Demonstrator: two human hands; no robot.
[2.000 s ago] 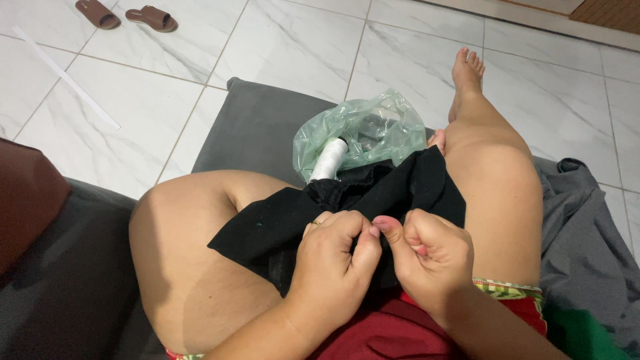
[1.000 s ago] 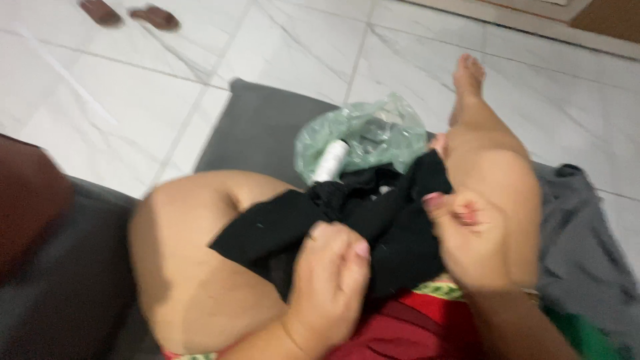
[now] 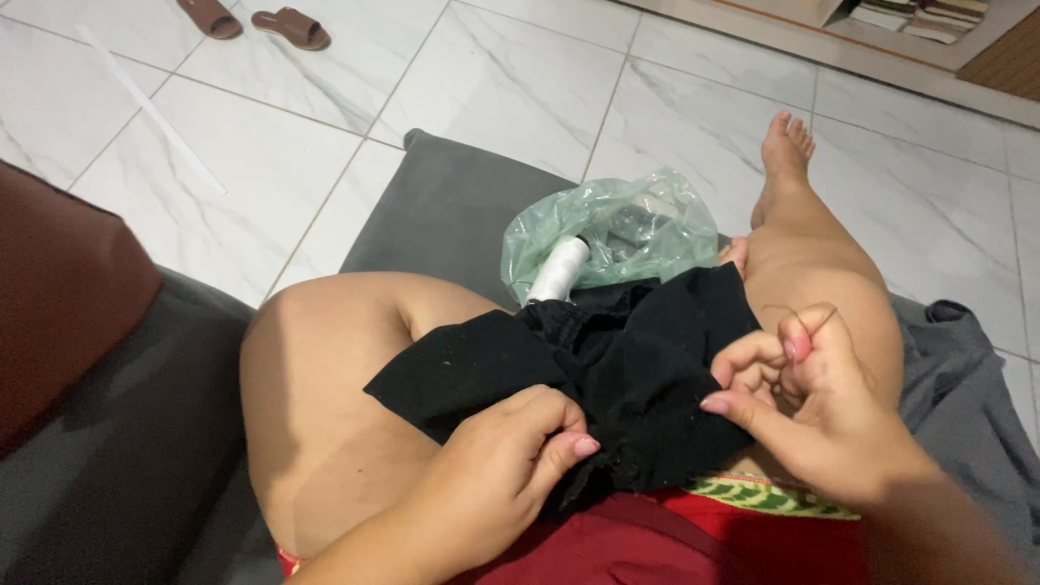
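Observation:
A piece of black cloth [image 3: 650,366] lies bunched across my lap. My left hand [image 3: 528,455] pinches its near edge between thumb and forefinger. Over the cloth's right side is my right hand [image 3: 796,390], its fingers curled and its thumb apart from them; a fine dark thread [image 3: 812,313] loops at the raised fingers. Whether a needle is there cannot be seen. Just beyond the cloth a spool of white thread [image 3: 559,270] leans against a translucent green plastic bag [image 3: 650,207], whose contents show only dimly.
Under my legs is a grey cushioned seat [image 3: 455,195], with a brown cushion [image 3: 65,292] at left. Grey cloth [image 3: 959,406] lies at right. On the tiled floor are brown sandals [image 3: 292,28] and a white strip [image 3: 154,110]. A shelf unit [image 3: 812,45] stands at the far right.
Two seconds ago my hands were close together over the cloth. My right hand has moved away to the right and its fingers have spread somewhat; my left hand stays at the cloth.

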